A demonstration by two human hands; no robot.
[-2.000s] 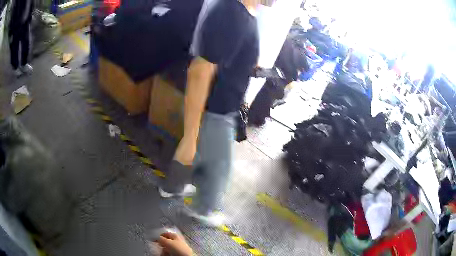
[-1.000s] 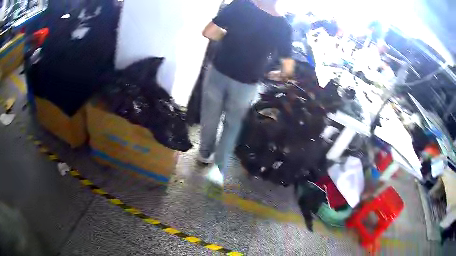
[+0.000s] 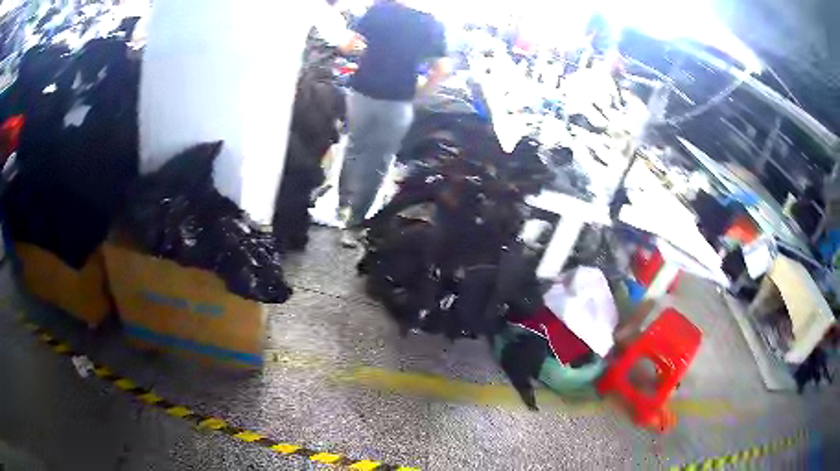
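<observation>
Neither of my hands is in the picture. Nearest in front of me is a large heap of shiny black bags or cloth on the grey floor. To its right a red plastic stool lies tipped over. White sheet-like material, a dark red piece and a green item lie between the heap and the stool. The picture is blurred, so finer details cannot be told.
A person in a dark top and light trousers stands behind the heap. Cardboard boxes topped with black material stand at the left by a white pillar. Yellow-black tape crosses the floor. A cluttered bench is at the right.
My view has swung right. The hand seen low in the oldest frame is out of view. The person has moved farther away, behind the black heap. The red stool now shows whole.
</observation>
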